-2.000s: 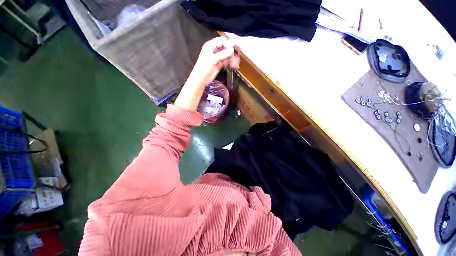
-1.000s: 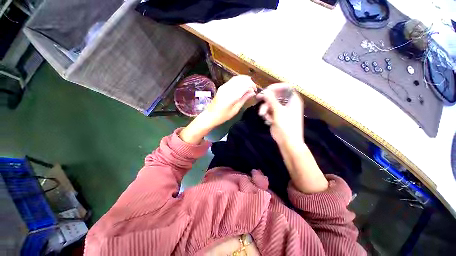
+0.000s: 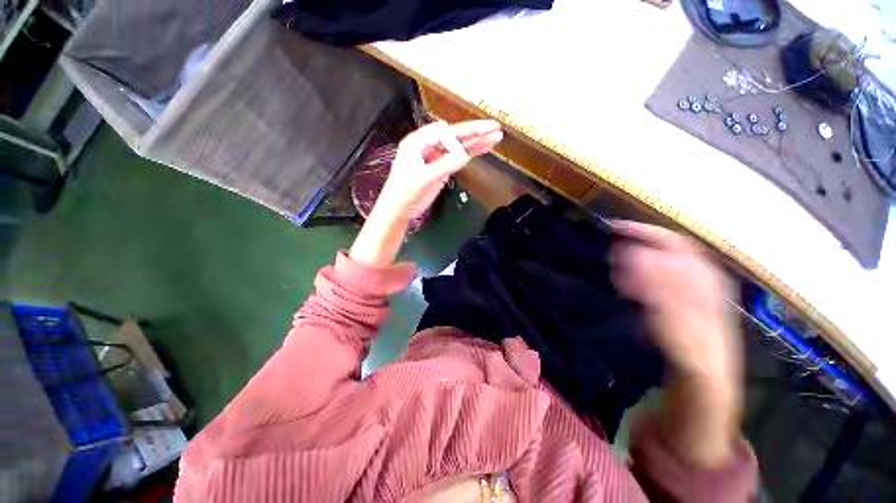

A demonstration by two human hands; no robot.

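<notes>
A black garment [image 3: 550,295] lies heaped on the lap, below the table's front edge. My left hand [image 3: 432,167] is raised above it to the left, near the table edge, with its fingers bent and close together. Whether a thread or needle is between the fingertips cannot be seen. My right hand [image 3: 673,285] is strongly blurred over the garment's right side; its grip cannot be made out.
The white table [image 3: 589,88] has a yellow tape measure [image 3: 609,179] along its edge. A grey mat [image 3: 776,147] holds several buttons [image 3: 756,128], near dark trays [image 3: 732,20] and a brown lump [image 3: 833,61]. A grey bin [image 3: 265,118] and reddish basket [image 3: 373,182] stand left.
My hands were together near the table edge; now they are apart. My right hand has moved right and down over the garment, while my left has moved slightly left.
</notes>
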